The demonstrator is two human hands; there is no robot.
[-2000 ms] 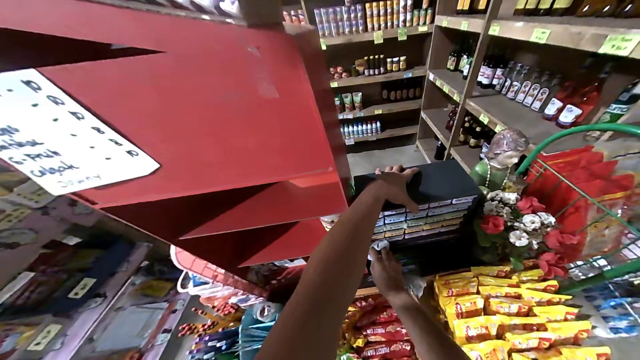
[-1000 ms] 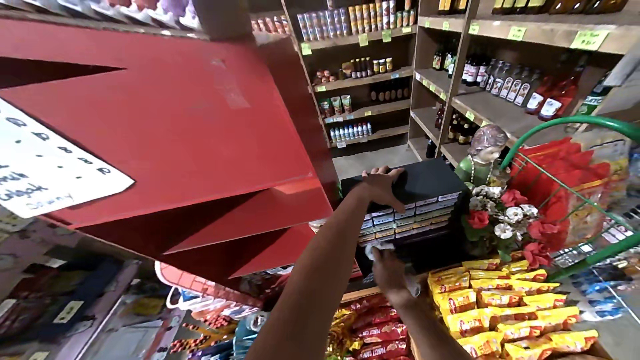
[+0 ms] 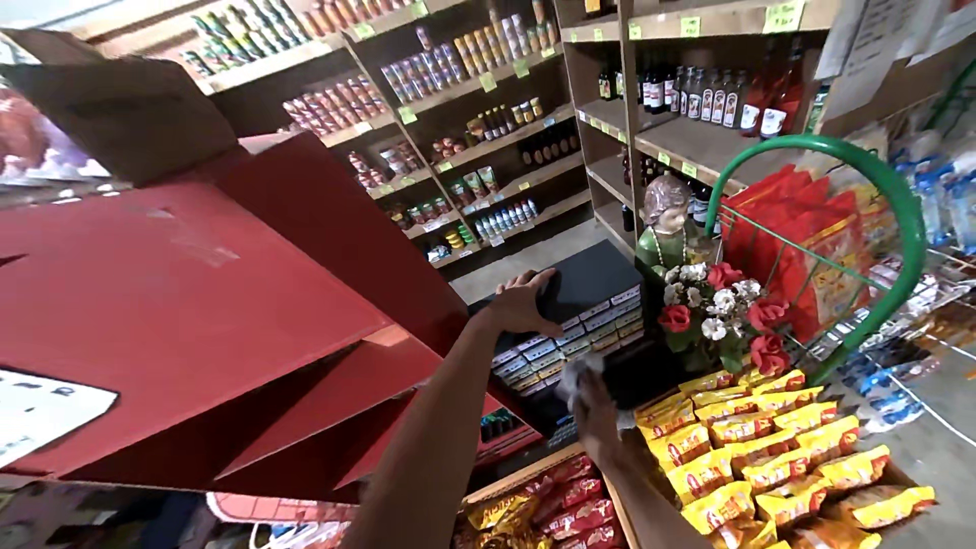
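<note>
My left hand (image 3: 526,305) lies with its fingers spread on the top of a black display case (image 3: 591,278), near its front edge. Rows of small packs (image 3: 568,339) fill the front of the case. Just below these rows, my right hand (image 3: 591,404) grips a crumpled whitish cloth or wipe (image 3: 579,374) at the case's lower front. Part of the cloth is blurred, and the fingers partly hide it.
A red shelf unit (image 3: 267,290) rises at left. At right are a figurine (image 3: 665,221), red and white flowers (image 3: 720,305) and a green-handled basket (image 3: 907,229). Yellow snack packets (image 3: 732,457) and red packets (image 3: 572,503) lie in front. Stocked shelves (image 3: 488,84) stand behind.
The right hand has shifted a little along the case's front with the cloth. The left hand stays on the case's top. The view has swung, showing more of the back shelves.
</note>
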